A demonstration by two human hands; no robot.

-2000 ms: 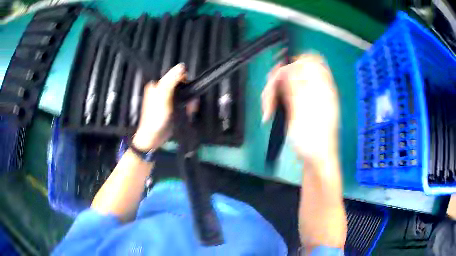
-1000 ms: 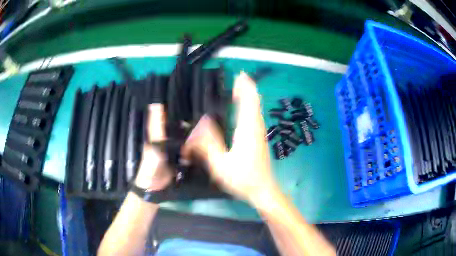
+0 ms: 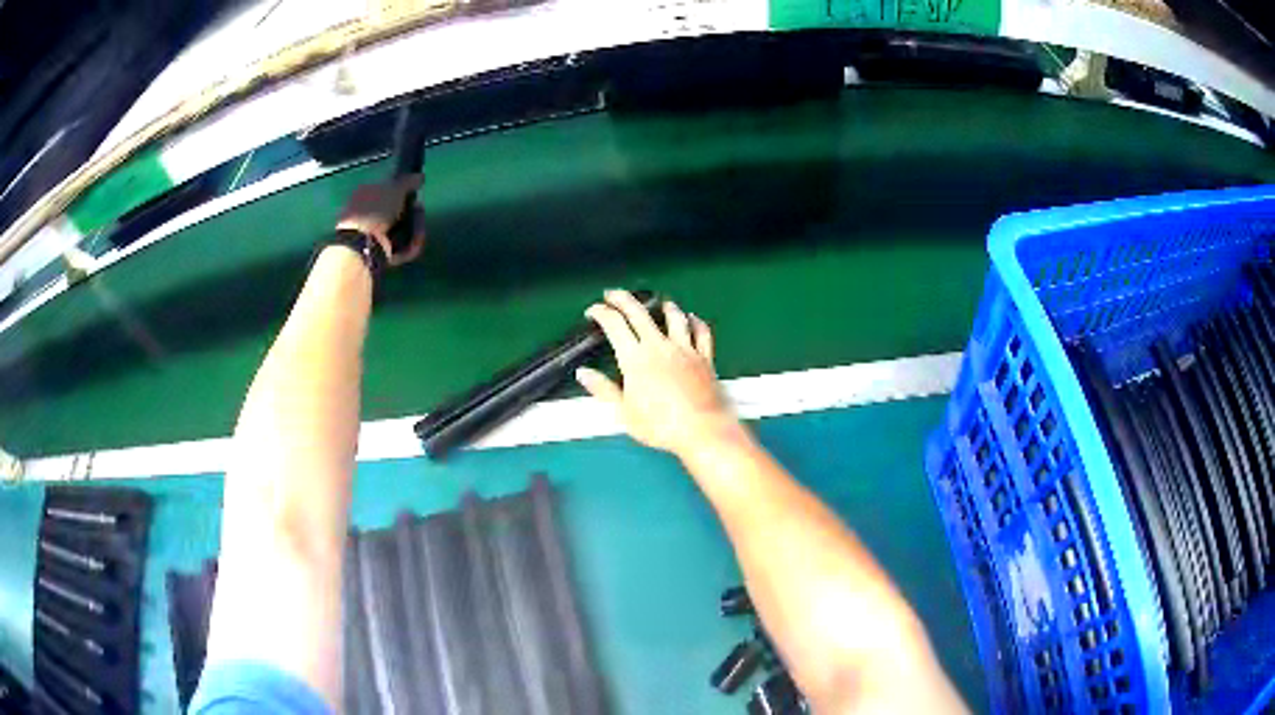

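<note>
My left hand [image 3: 385,217] is stretched out over the far part of the green belt, closed around a dark rod-like unit [image 3: 407,154]; the fingers are partly in shadow. My right hand [image 3: 660,366] grips the upper end of a thick black folded tripod unit [image 3: 510,395], which slants over the white edge strip and the belt. A black grooved blister tray [image 3: 469,601] lies on the bench below, with bare grooves showing; my left forearm covers part of it.
A blue perforated crate [image 3: 1035,475] packed with black tubes [image 3: 1203,461] stands at the right. Black sleeves [image 3: 738,665] lie partly behind my right forearm. A filled tray [image 3: 87,594] is at the far left. Beyond the green belt [image 3: 811,252] runs a white rail.
The view has shifted forward over the belt. My hands have moved apart from above the tray, the left one to the far side. The rods seen in the large tray no longer show.
</note>
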